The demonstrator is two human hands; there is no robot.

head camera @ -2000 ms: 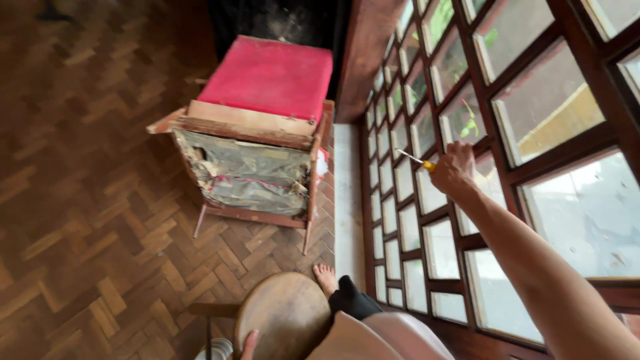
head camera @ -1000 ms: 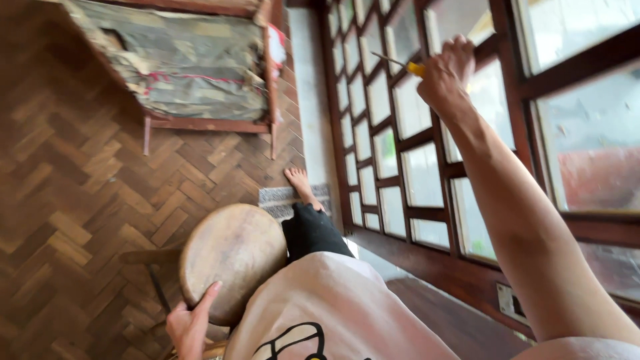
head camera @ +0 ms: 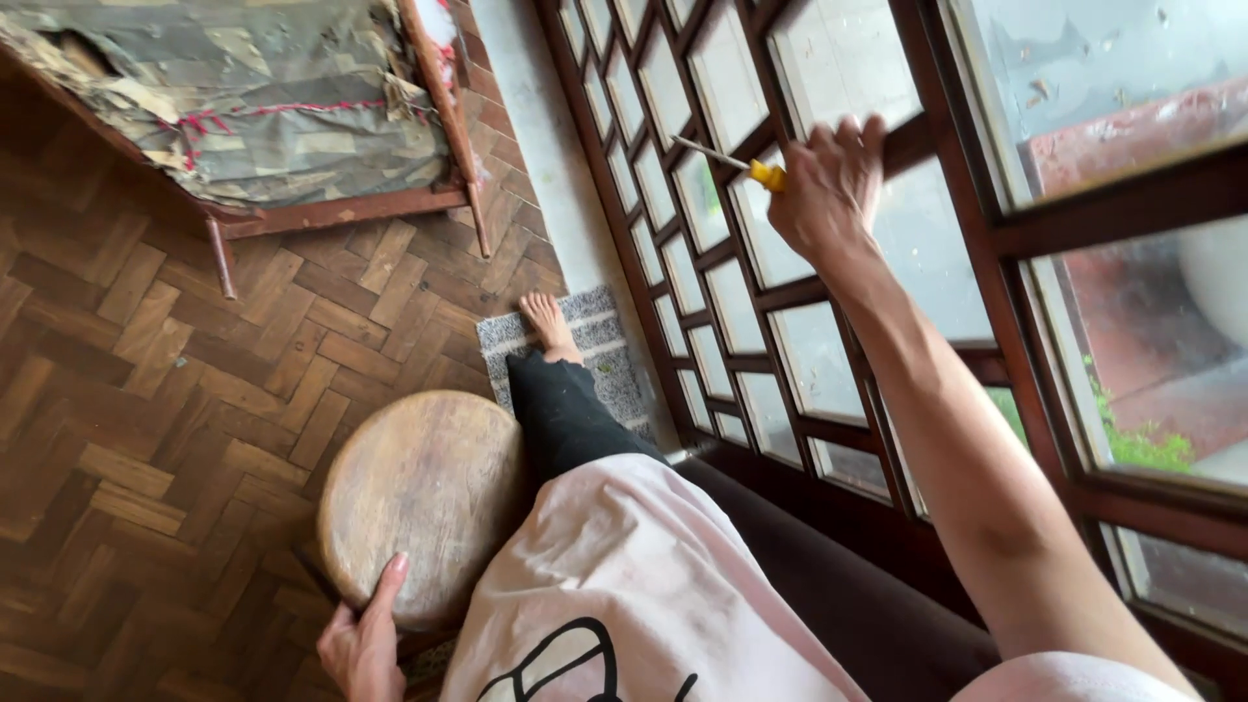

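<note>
My right hand [head camera: 834,190] is raised against the dark wooden lattice of the window [head camera: 975,210], fingers over a crossbar. A screwdriver with a yellow handle [head camera: 768,175] is held in it, its metal shaft pointing up and to the left. At the lower left, my left hand [head camera: 369,634] grips the rim of a round wooden stool [head camera: 424,497], thumb on top of the seat and the other fingers mostly hidden below. The stool's seat touches or lies close beside my light shirt.
An upholstered chair with torn patterned fabric [head camera: 292,146] and wooden legs lies at the upper left. My bare foot [head camera: 548,322] rests on a grey striped mat [head camera: 614,361] by the pale sill strip [head camera: 546,146]. Herringbone parquet [head camera: 195,419] spreads at left.
The view has shifted a lot, and the chair's red cushion is out of frame. My left hand, at the frame's edge two seconds ago, shows more fully on the stool. The screwdriver remains in my right hand.
</note>
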